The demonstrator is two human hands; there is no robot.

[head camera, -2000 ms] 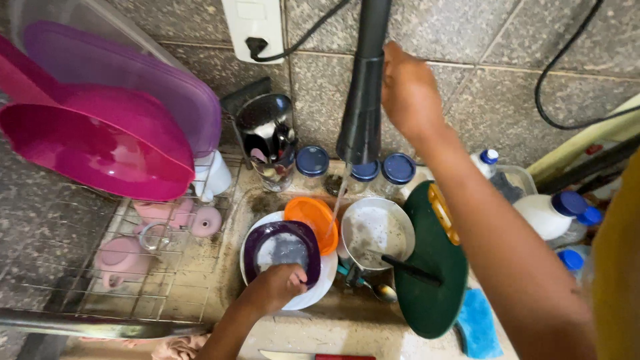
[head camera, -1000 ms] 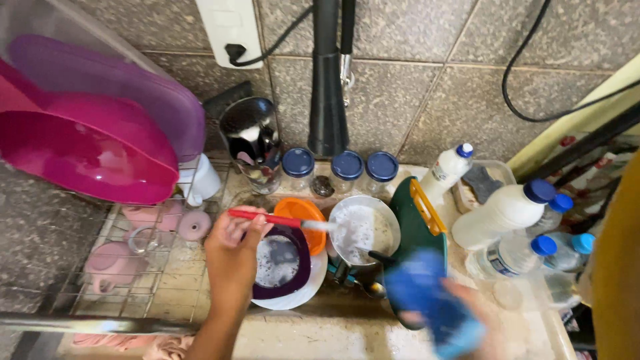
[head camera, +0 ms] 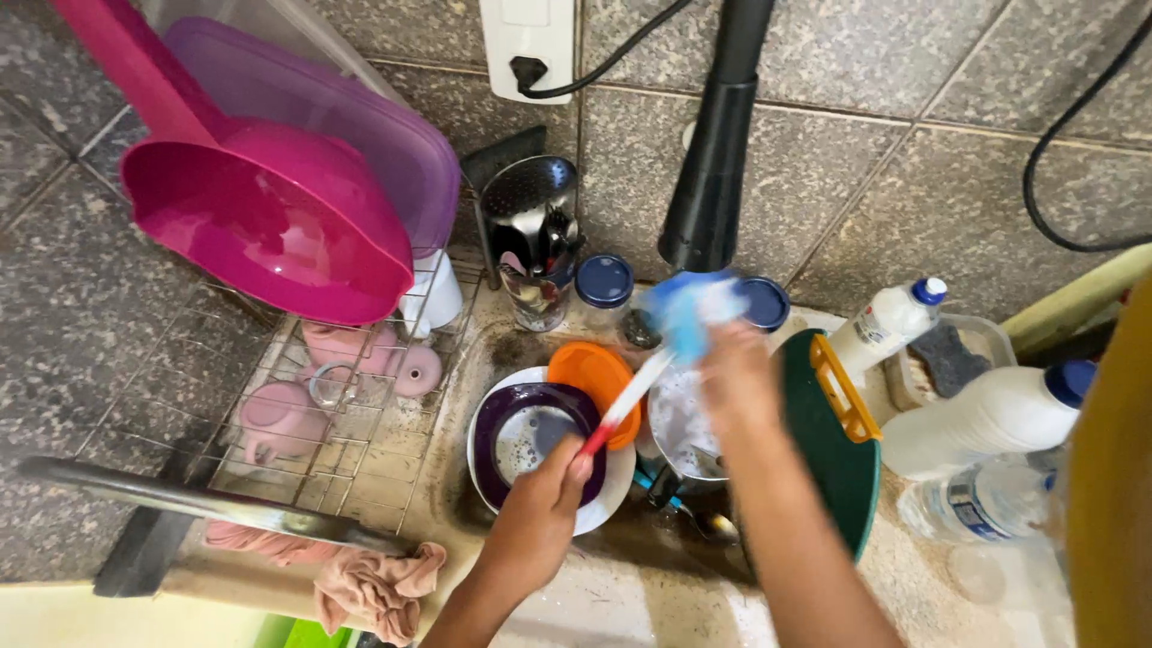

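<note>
My left hand (head camera: 537, 508) grips the red handle of a knife (head camera: 621, 405), its pale blade slanting up to the right. Wrapped about the blade's upper end is a blurred blue sponge (head camera: 688, 310), held in my right hand (head camera: 742, 378) just under the black faucet spout (head camera: 709, 207). Below the knife, a dark purple bowl (head camera: 490, 432) with soapy water sits on a white plate (head camera: 607, 499) in the sink, beside an orange bowl (head camera: 576, 360). A soapy metal pot (head camera: 670, 432) is partly hidden behind my right forearm.
A green board (head camera: 823, 450) with an orange handle leans at the sink's right, near several bottles (head camera: 976, 418). Left stands a wire dish rack (head camera: 360, 450) with pink cups and a magenta colander (head camera: 270, 225). A glass of utensils (head camera: 537, 292) and blue-lidded jars (head camera: 605, 281) line the wall.
Two seconds ago the knife lay at the sink's front edge; my left hand now holds it. The sponge, first on the right counter, has moved in my right hand up and left onto the blade.
</note>
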